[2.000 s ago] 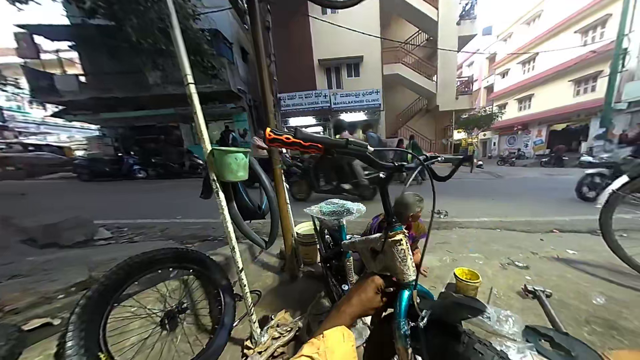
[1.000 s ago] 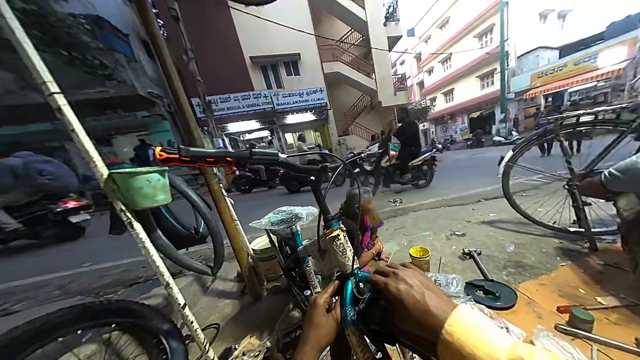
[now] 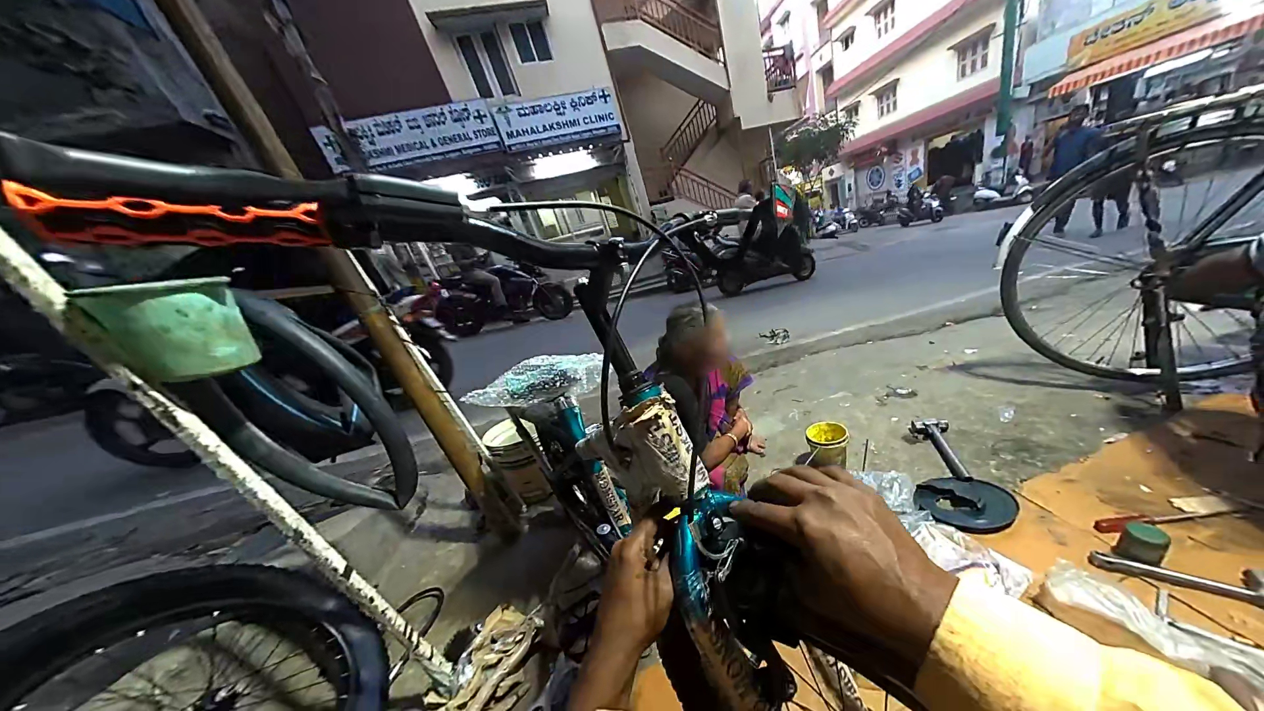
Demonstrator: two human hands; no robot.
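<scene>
A bicycle with a teal front fork (image 3: 688,573) stands before me, its head tube (image 3: 664,444) wrapped in torn paper. My left hand (image 3: 632,592) is at the left side of the fork crown, fingers curled by a small yellow part; whether it grips anything is unclear. My right hand (image 3: 839,548) lies over the right side of the crown, fingertips on the teal metal, its grasp hidden. Cables and a brake part (image 3: 719,538) sit between the hands. The black handlebar (image 3: 533,244), with an orange-patterned grip (image 3: 168,215), reaches left above them.
A painted pole (image 3: 267,504) with a green tub (image 3: 166,328), hanging tyres and a loose wheel (image 3: 188,642) are at left. A person (image 3: 706,385) sits beyond the bicycle. At right are a hammer (image 3: 943,449), black disc (image 3: 966,505), yellow tin (image 3: 828,442), wrench (image 3: 1175,576) and another bicycle (image 3: 1136,247).
My right hand, out of sight two seconds ago, has come to the fork crown. My left hand has moved down from the head tube to the crown's left side. The view has shifted right and closer.
</scene>
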